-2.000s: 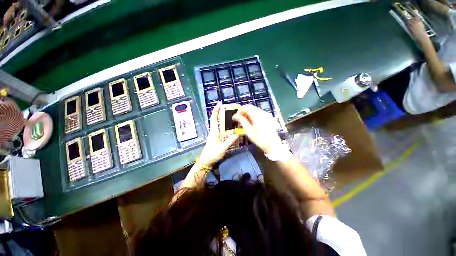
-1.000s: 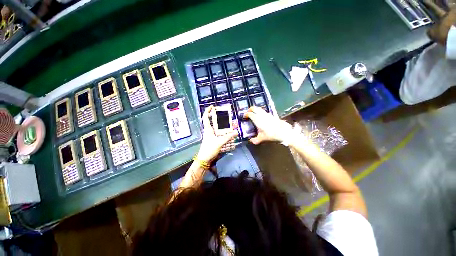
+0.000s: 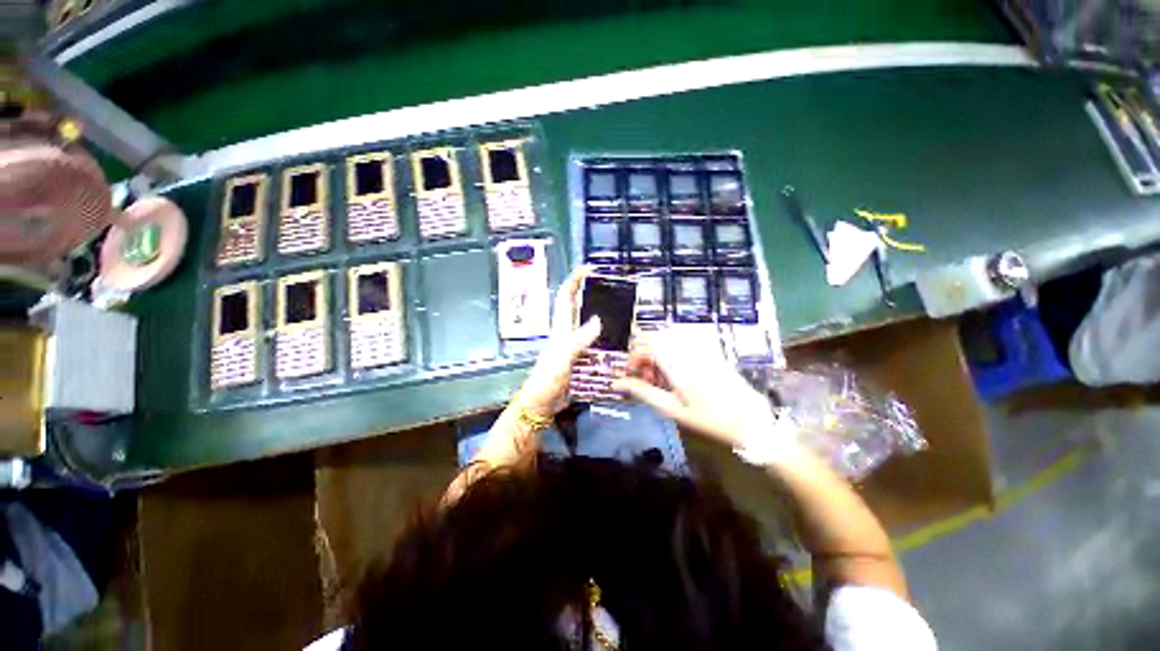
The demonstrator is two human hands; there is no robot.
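A keypad phone (image 3: 603, 370) with a dark screen is held face up over the front edge of the lens tray. My left hand (image 3: 557, 363) grips it along its left side, with the thumb at the screen's lower left. My right hand (image 3: 693, 382) is at the phone's lower right, fingers spread and touching or close to the keys. I cannot tell if it holds anything. The lens tray (image 3: 576, 229) holds rows of dark screen windows. The phone tray (image 3: 445, 363) to the left holds several phones face up, a white phone back (image 3: 523, 290) and an empty slot.
Tweezers (image 3: 807, 224), a white scrap (image 3: 850, 252) and yellow liner bits (image 3: 894, 230) lie right of the lens tray. A whitish bottle (image 3: 967, 285) is at the right bench edge. Clear film (image 3: 855, 417) fills a carton below. A pink fan (image 3: 54, 197) stands left.
The view has shifted, so the bench things sit further right. My right hand has moved from the lens tray to the phone's lower right. The dark window it held is no longer seen apart.
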